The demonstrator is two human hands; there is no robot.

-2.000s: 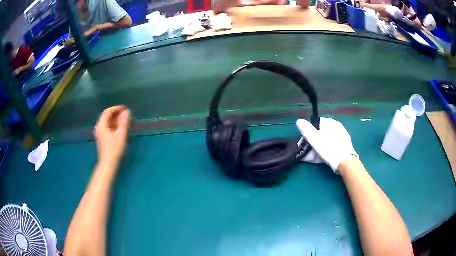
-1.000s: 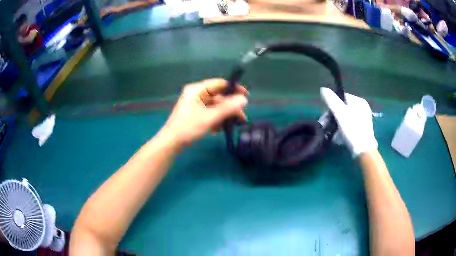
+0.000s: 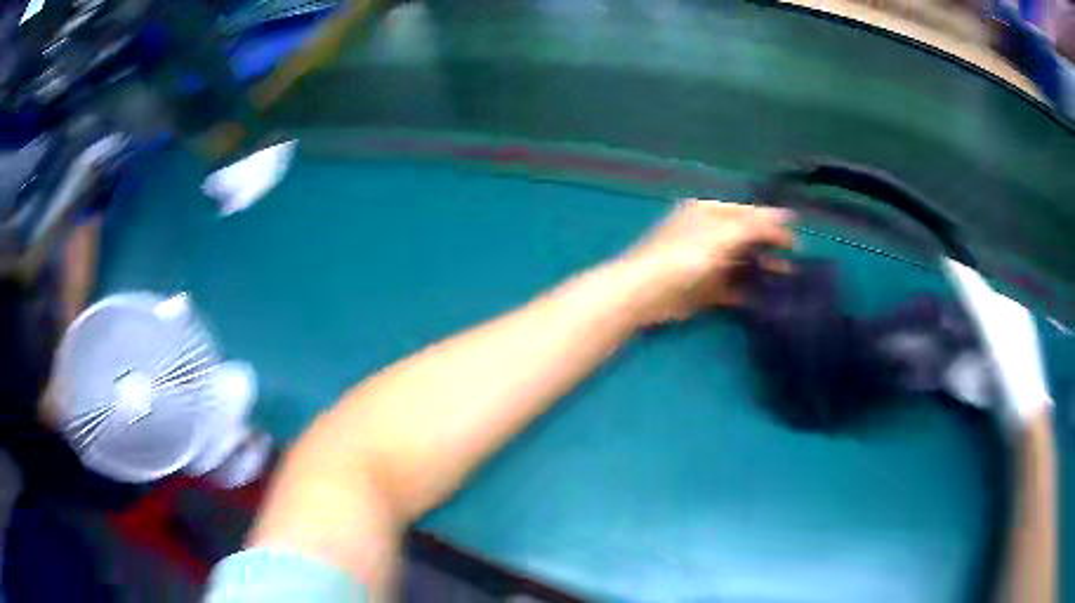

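Note:
The black headphones (image 3: 813,353) are at the right of the view, blurred, with the headband arching away from me and the ear cups nearer. My bare left hand (image 3: 719,253) grips the left side of the headphones where the band meets the cup. My right hand (image 3: 1008,342), in a white glove, holds the right side near the cup. A small whitish patch shows by the gloved fingers; I cannot tell whether it is cloth or glove.
A white desk fan (image 3: 136,389) stands at the lower left. A crumpled white scrap (image 3: 250,177) lies on the green bench (image 3: 472,259) at the upper left. The darker green conveyor belt (image 3: 566,94) runs behind. Blurred blue trays show at the top left.
My left hand came in from the left and took hold of the headphones. The view has swung left, so the fan and scrap sit further right and the white bottle is out of view.

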